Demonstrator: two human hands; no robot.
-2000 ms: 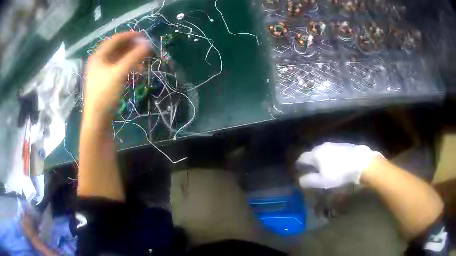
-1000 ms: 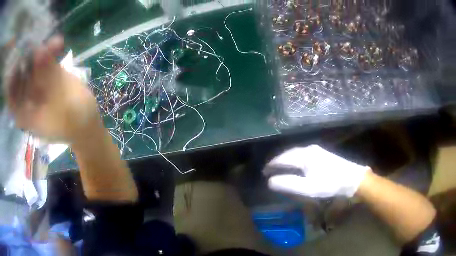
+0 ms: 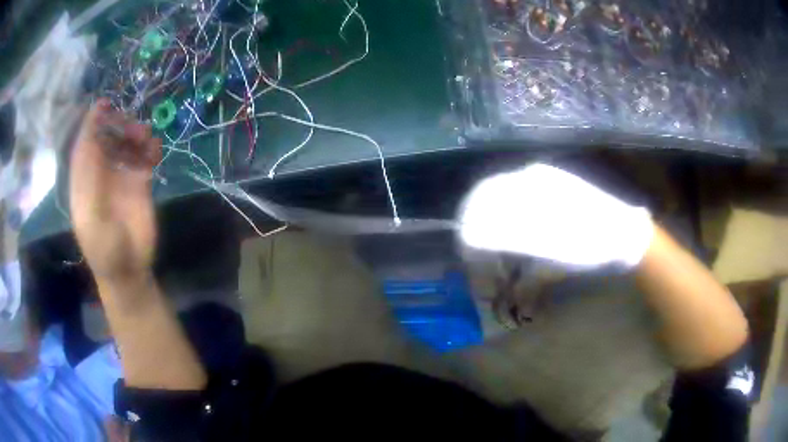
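Observation:
Thin white lead wires lie tangled with small green rings on the left of the green bench, and some hang over its front edge. My right hand, in a white glove, is in front of the bench. A blurred pale strand stretches from the wires to its fingertips, which seem closed on it. My bare left hand is at the left of the tangle with its fingers curled and blurred. I cannot tell whether it holds anything.
A clear blister tray with copper-orange stators is at the upper right. A crumpled white bag lies far left. A blue plastic item is below the bench. A person's light blue clothing shows lower left.
My left hand went to the far left over the bag, then came back lower beside the tangle. My right hand has risen, and a strand now stretches to it. The view has shifted.

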